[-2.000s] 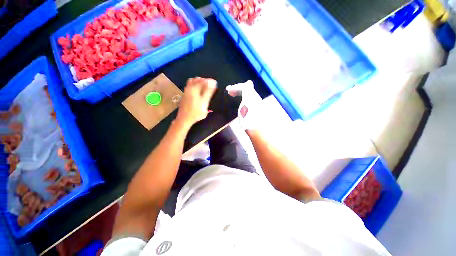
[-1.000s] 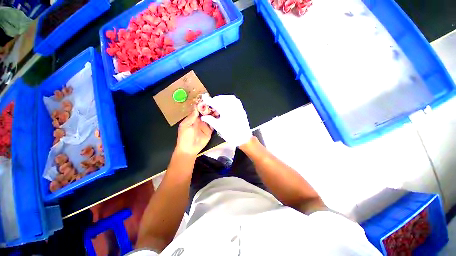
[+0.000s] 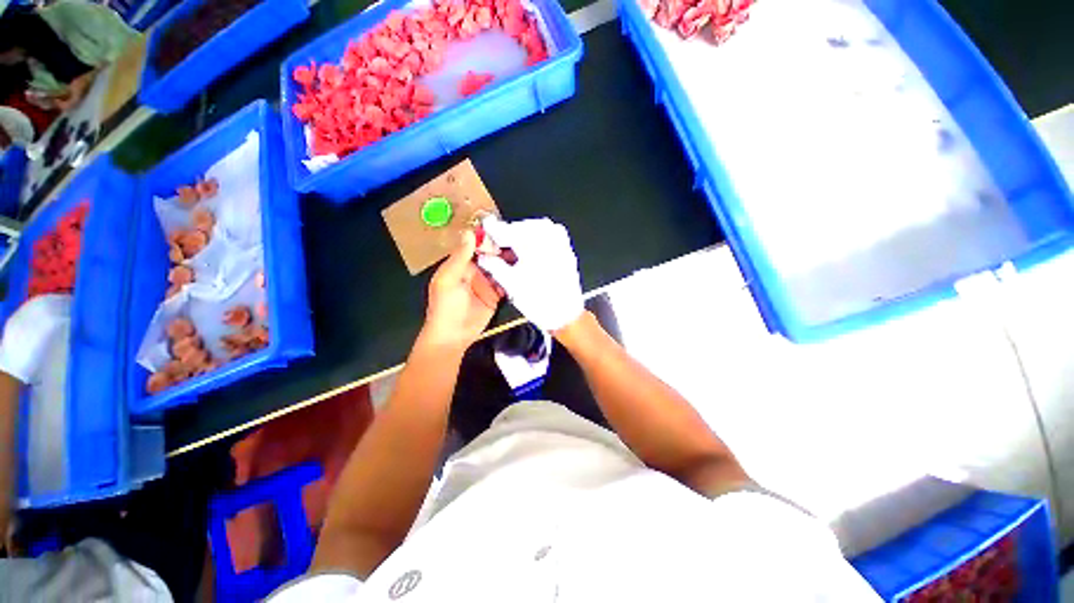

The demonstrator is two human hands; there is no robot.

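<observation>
My bare left hand [image 3: 459, 292] and my white-gloved right hand [image 3: 537, 271] meet over the bench's front edge. Between their fingertips is a small red part [image 3: 484, 240], partly hidden by the fingers. A dark bit shows beside my right fingertips; I cannot tell what it is. Just beyond the hands, a square cardboard pad [image 3: 412, 231] lies on the dark bench [image 3: 612, 177]. On the pad is a bright green cap [image 3: 437, 212], with small bits near its right corner.
A blue bin [image 3: 442, 157] of red parts stands behind the pad. A bin [image 3: 300, 277] of tan parts stands left. A large bin [image 3: 736, 230] with red pieces at its far end stands right. A blue stool [image 3: 266, 485] and another person's sleeve [image 3: 38, 338] show left.
The hands were apart two seconds ago and came together at the pad's near right corner. They remain joined around the small part. The view has shifted, showing more of the left side.
</observation>
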